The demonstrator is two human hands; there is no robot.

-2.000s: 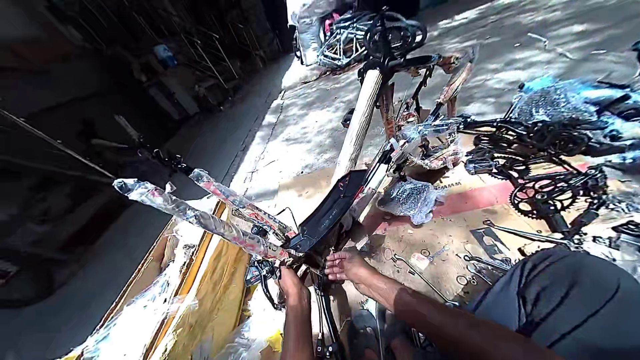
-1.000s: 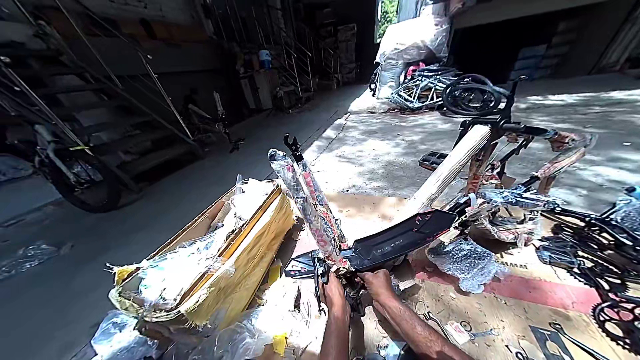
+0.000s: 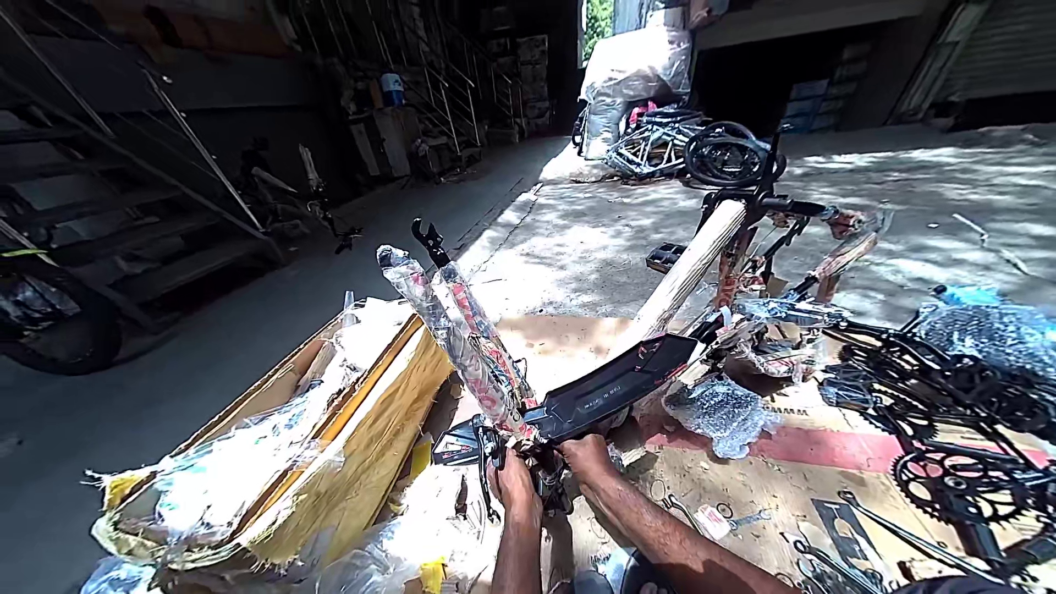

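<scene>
My left hand (image 3: 516, 485) is at the crown of a bicycle fork (image 3: 462, 338), whose two legs are wrapped in plastic and point up and away. Close to its right, my right hand (image 3: 587, 459) touches the lower edge of a black curved plastic mudguard (image 3: 606, 396) near the same crown. The fingers of both hands are largely hidden, so their hold is unclear. A black brake caliper (image 3: 488, 462) sits just left of my left hand. Beyond the mudguard, a long wrapped tube (image 3: 689, 272) leans toward a bicycle frame partly covered in wrapping.
An opened carton (image 3: 330, 437) with plastic film lies at left. Bubble wrap (image 3: 722, 412), a spanner (image 3: 751, 519) and small rings lie on cardboard at right, beside chainrings and cranks (image 3: 961, 487). Wheels (image 3: 726, 155) and frames are piled farther back; a tyre (image 3: 62, 322) stands far left.
The fork has swung from pointing left to pointing more upright and away, and both hands remain at its crown. The view has turned leftward and up.
</scene>
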